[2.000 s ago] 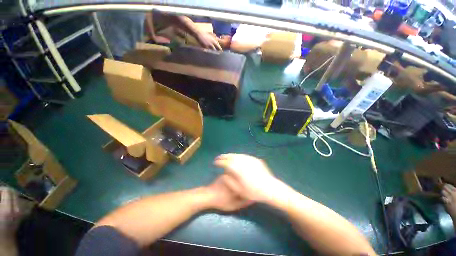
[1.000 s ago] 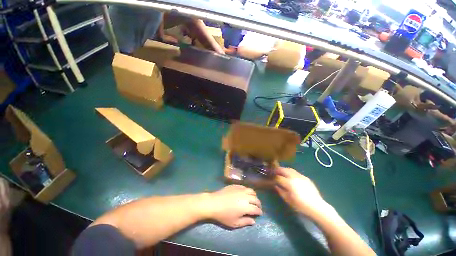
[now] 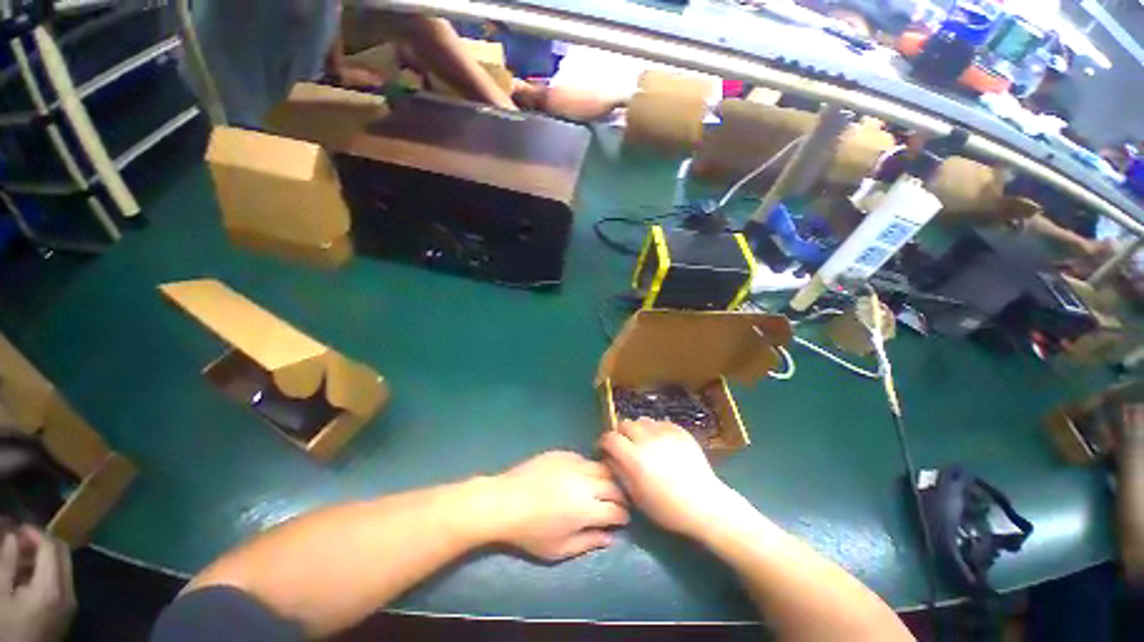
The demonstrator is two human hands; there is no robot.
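A small brown mailer box (image 3: 731, 424) stands open in front of me, its lid (image 3: 690, 346) raised at the back. Thin black cables (image 3: 671, 406) lie inside it. My right hand (image 3: 652, 462) is at the box's near left edge, with the fingers over the rim; whether they grip it is unclear. My left hand (image 3: 567, 505) rests on the green mat just left of the right hand, fingers curled, and touches or nearly touches it. What its fingers hold, if anything, is hidden.
Another open mailer box (image 3: 339, 426) lies to the left, a third at the far left edge. An upright box (image 3: 279, 201) and a large dark case (image 3: 458, 188) stand behind. A yellow-edged black unit (image 3: 694, 266) is behind my box. A black strapped item (image 3: 972, 520) lies right. Other people's hands show around.
The open box with cables was first beside the other box on the left. It is now in front of me. My right hand has moved to its left edge, close to my left hand. The view has shifted.
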